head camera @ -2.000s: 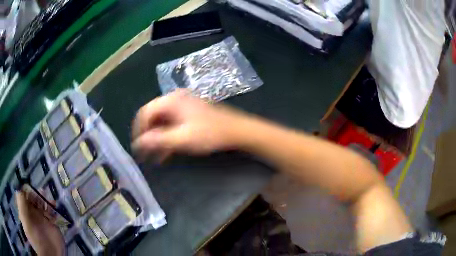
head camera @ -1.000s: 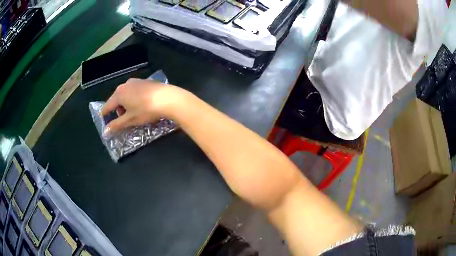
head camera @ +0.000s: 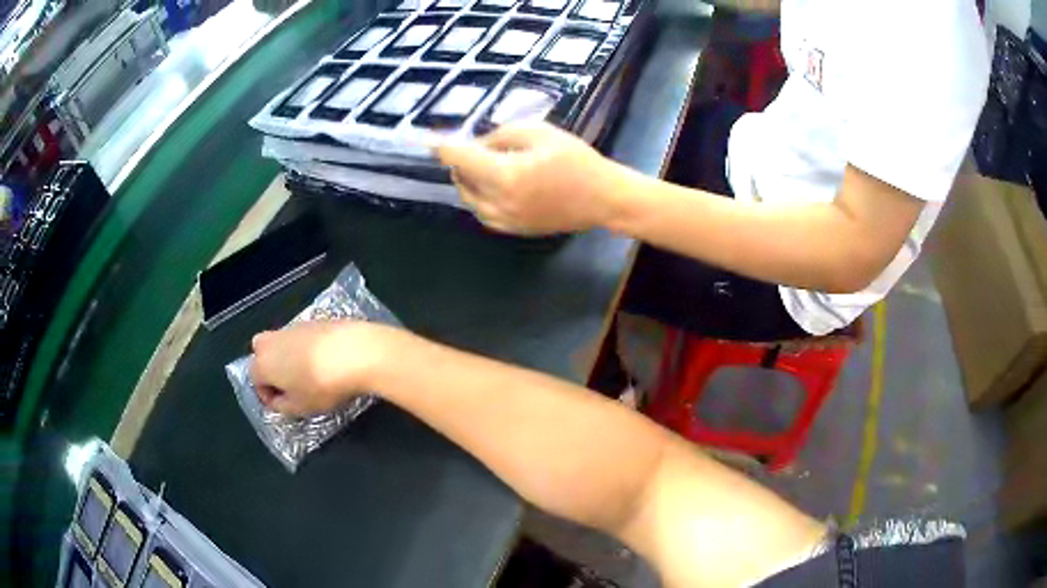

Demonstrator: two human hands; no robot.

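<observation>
A clear bag [head camera: 301, 435] full of small silver metal parts lies flat on the dark bench. My right hand [head camera: 308, 365] is on top of the bag with its fingers curled down at the parts; whether it pinches one is hidden. The blister tray [head camera: 172, 531] of black phone frames with gold-coloured ends shows at the lower left, cut off by the picture's edge. My left hand is out of the picture.
A black flat box [head camera: 262, 273] lies behind the bag. A neighbour's tray stack [head camera: 379, 144] stands beyond it, with another person's hand [head camera: 534, 178] at its near edge. A red stool [head camera: 752, 391] is at the right. The green conveyor belt [head camera: 172, 218] runs along the left.
The view has swung away from the blister tray. My right hand moved from beside the tray onto the bag, and its fingers are now more closed. The other person's hand has come to the tray stack.
</observation>
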